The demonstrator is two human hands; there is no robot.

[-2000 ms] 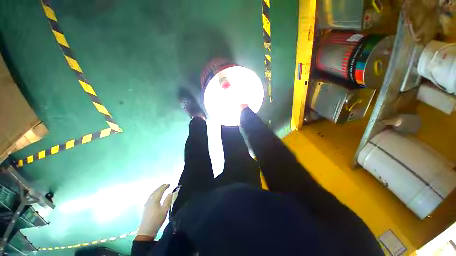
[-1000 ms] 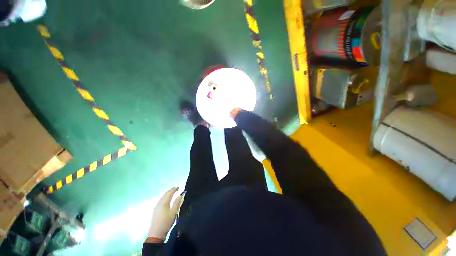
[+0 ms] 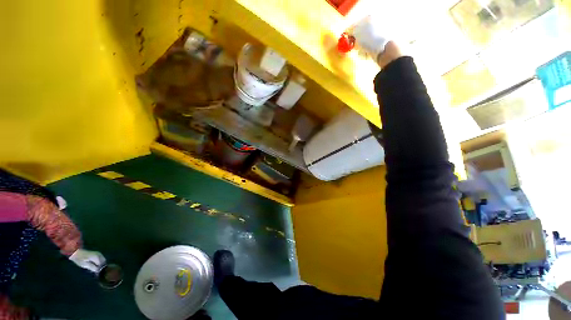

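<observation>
My right hand (image 3: pixel 370 39), in a white glove, reaches over the bright top of the yellow cabinet. A small red cap-like piece (image 3: pixel 345 42) is at its fingertips; glare hides whether the fingers grip it. My left hand is not in view. The drum (image 3: pixel 169 289) stands upright on the floor at the bottom left, its round silver top showing a small round opening fitting and a yellow handle. Another person's white-gloved hand (image 3: pixel 87 259) holds a small metal cup (image 3: pixel 111 275) just left of the drum.
The open yellow cabinet (image 3: pixel 341 234) holds a white pail (image 3: pixel 257 84), a large white container (image 3: pixel 344 150) and metal cans. Its yellow door (image 3: pixel 69 81) fills the upper left. My shoe (image 3: pixel 223 262) is beside the drum. Equipment (image 3: pixel 510 240) stands at the right.
The view has swung right to the cabinet. My right hand has left the drum top for the cabinet top. My left hand has gone out of view. A person with a cup has appeared.
</observation>
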